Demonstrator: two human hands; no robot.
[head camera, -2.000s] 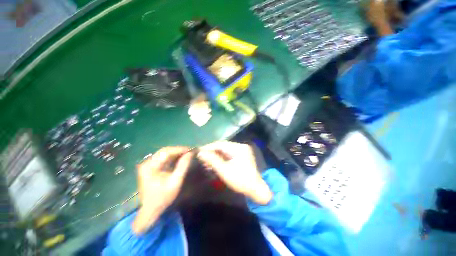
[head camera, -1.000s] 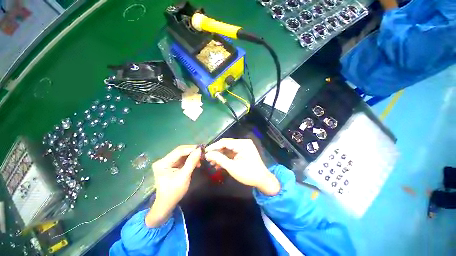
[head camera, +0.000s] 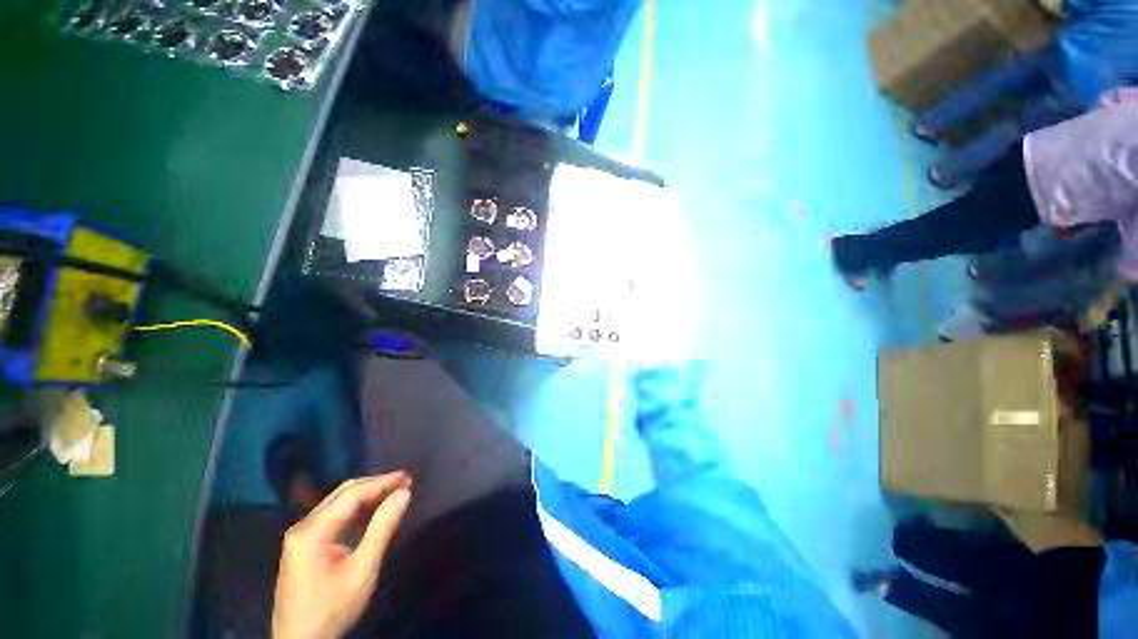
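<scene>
My left hand (head camera: 331, 556) is over my lap at the lower middle, fingers curled, thumb and forefinger tips close together; no part shows between them, but a tiny one could be hidden. My right sleeve (head camera: 718, 499) reaches up to the front edge of the white foam tray (head camera: 587, 237); my right hand is lost in the glare there. Several small dark pieces sit near the tray's front left edge. The black tray (head camera: 499, 296) left of it holds larger round silver assemblies in two columns.
White paper (head camera: 374, 212) lies left of the black tray. The blue-yellow soldering station (head camera: 87, 312) with cables and cream scraps (head camera: 91, 449) is at left on the green bench. Clear blister trays (head camera: 231, 48) are at top left. Neighbouring workers and cardboard boxes (head camera: 967, 418) are at right.
The view has swung right, so the loose pile is out of sight. My hands have parted: the left stays over my lap, the right arm has extended to the white tray.
</scene>
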